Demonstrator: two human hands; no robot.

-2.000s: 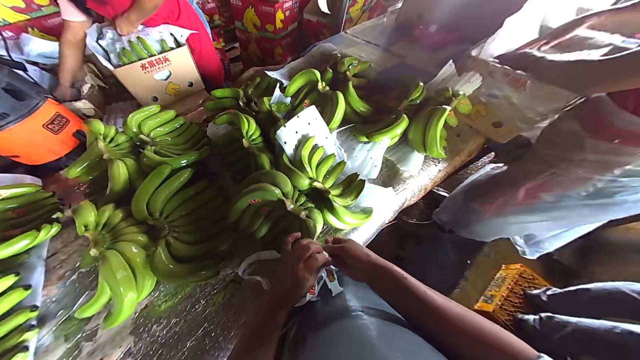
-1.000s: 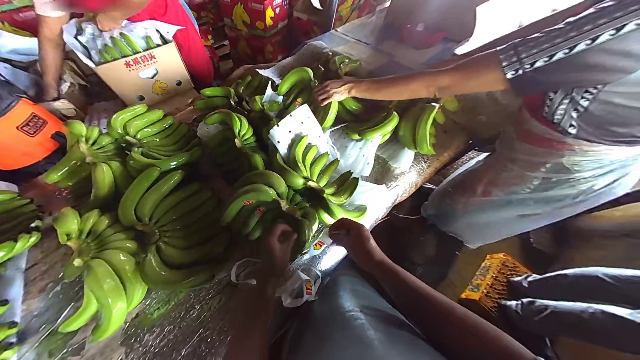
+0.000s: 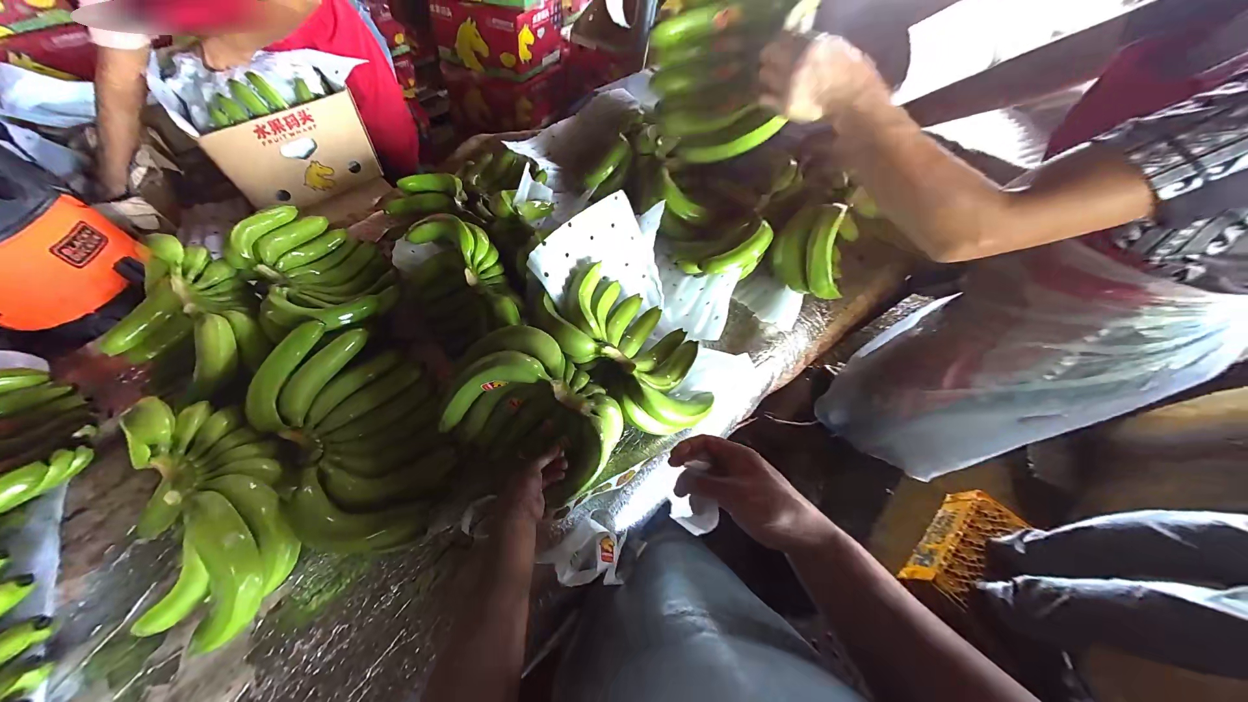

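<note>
My left hand (image 3: 534,483) reaches to the lower edge of a hand of green bananas (image 3: 526,395) that bears small red stickers; its fingertips are partly in shadow, so its grip is unclear. My right hand (image 3: 746,492) is raised off the table's edge, fingers curled on a piece of white backing paper (image 3: 696,507). Between my hands, a crumpled strip of sticker backing (image 3: 595,548) lies at the edge. Another banana cluster (image 3: 624,356) rests just beyond, against perforated white paper (image 3: 602,249).
More banana clusters (image 3: 341,448) cover the wet table (image 3: 292,634). At upper right a co-worker's hand (image 3: 824,78) lifts a cluster. An open carton (image 3: 292,146) with bananas stands before another person at upper left, near an orange-and-black container (image 3: 63,258). A yellow crate (image 3: 960,546) sits low at right.
My hands, together two seconds ago, have moved apart, the left to the bananas. The co-worker's hand, resting on bananas one second ago, now holds a cluster up.
</note>
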